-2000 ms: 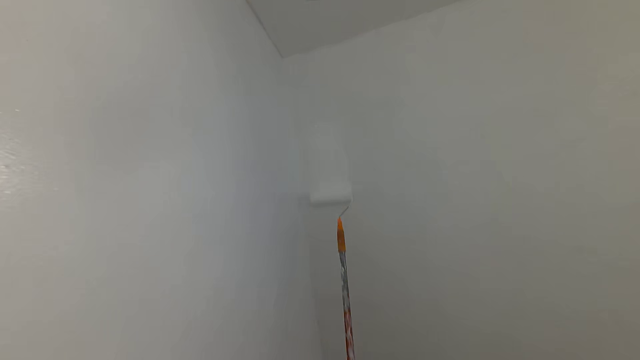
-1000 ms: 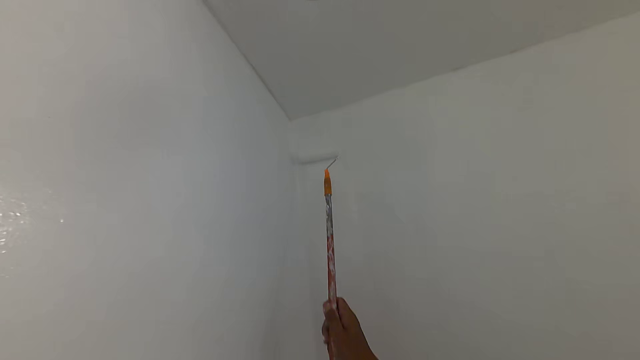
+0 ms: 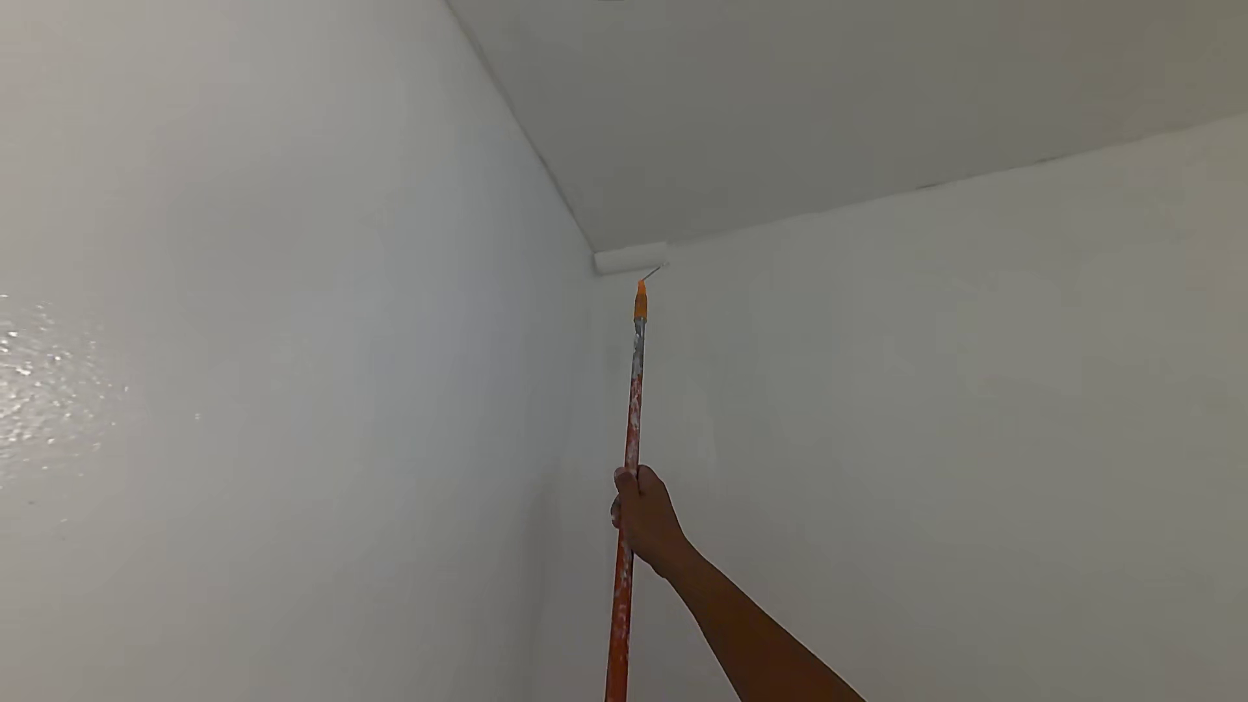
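My right hand [image 3: 647, 515] grips a red extension pole [image 3: 621, 595] spattered with white paint, its fingers wrapped around the shaft. At the pole's top is the orange handle [image 3: 641, 300] of a paint roller, with a thin wire frame above it. The white roller cover [image 3: 631, 258] lies against the far wall at the upper corner, just under the ceiling, its left end close to the left wall. The lower end of the pole is out of view. My left hand does not show.
A glossy white wall [image 3: 292, 370] runs along the left, with a bright reflection at its edge. The far wall [image 3: 936, 409] extends to the right. Above them is the grey-white ceiling [image 3: 799, 97], with dark marks along its joint.
The roller has moved up the far wall to the ceiling joint. My right hand and forearm have come into view on the pole. The view has tilted upward.
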